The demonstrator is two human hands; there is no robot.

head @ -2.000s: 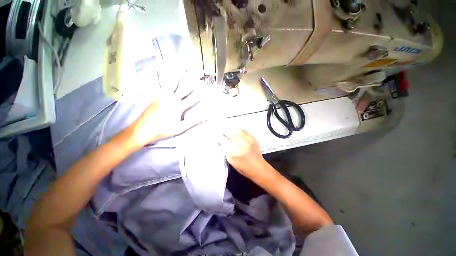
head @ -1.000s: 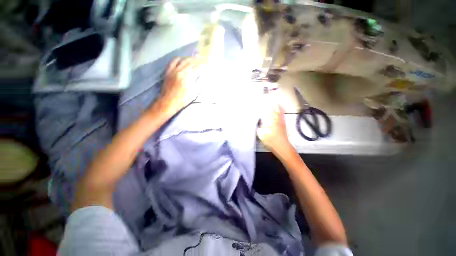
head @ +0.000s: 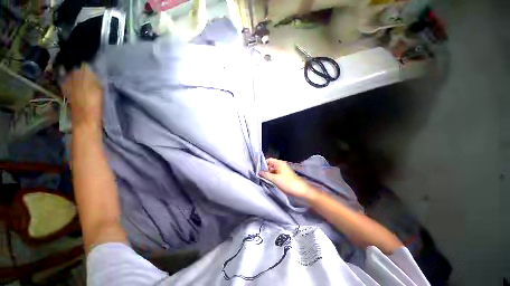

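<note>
The grey-blue garment fabric (head: 184,128) is spread from the machine table down over the lap, with its upper part bright under the lamp. My left hand (head: 84,95) is at the far left on the fabric's upper left edge; it is blurred, but the cloth is drawn out to it. My right hand (head: 282,177) pinches the fabric's right edge in front of the table, below the sewing machine. The presser foot area (head: 258,38) is at the top centre, at the upper right corner of the cloth. Whether the cloth lies under the foot cannot be told.
Black-handled scissors (head: 321,71) lie right of the needle on the machine bed (head: 358,70). The sewing machine (head: 341,17) is cut off at the top. A wooden chair (head: 50,215) stands at left. Dark items and a tray edge lie behind my left hand. Grey floor is at right.
My left hand has moved far left, spreading the fabric. My right hand has come down from beside the needle to the fabric's right edge nearer the lap. The camera view has shifted too.
</note>
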